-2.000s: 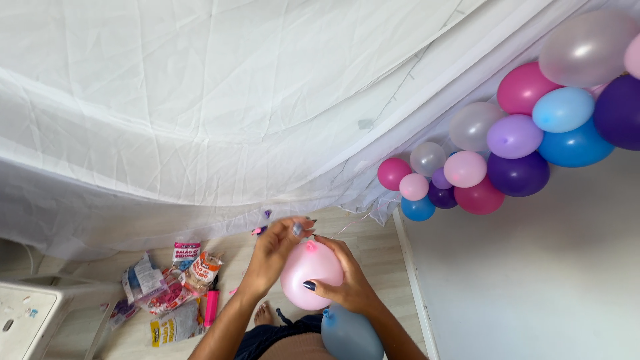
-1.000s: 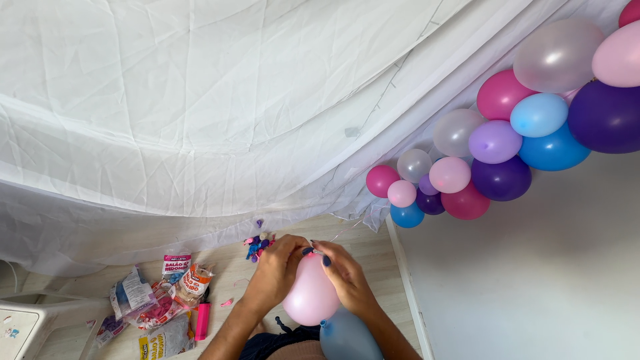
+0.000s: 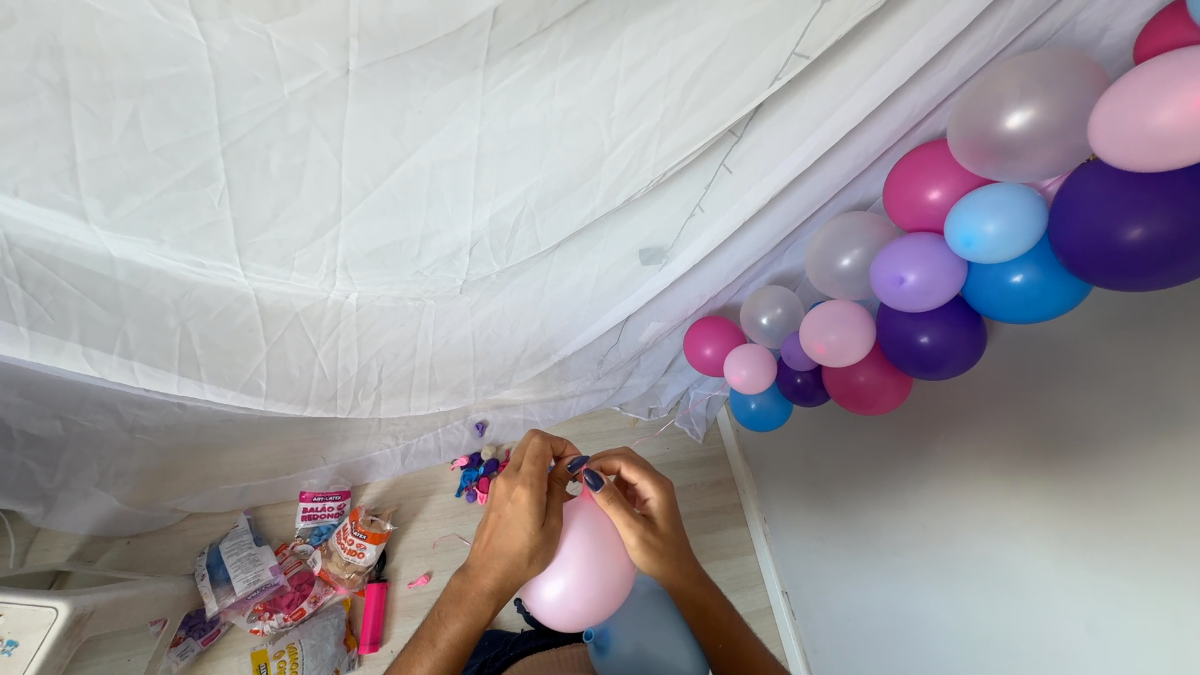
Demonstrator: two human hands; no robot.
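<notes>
A pink inflated balloon hangs below my fingers, its neck at the top. My left hand and my right hand meet at that neck, thumbs and fingertips pinching it from both sides. The fingertips partly hide the neck, so I cannot tell whether it is knotted. A blue-grey inflated balloon rests against my lap, just beneath the pink one and beside my right forearm.
A balloon garland runs along the white fabric drape at the right. On the floor lie packets of balloons, a pink hand pump and a pile of uninflated balloons. A white plastic piece of furniture stands lower left.
Two seconds ago my left hand was raised off the balloon's neck and my right hand lay on its side; both hands are now together at the neck.
</notes>
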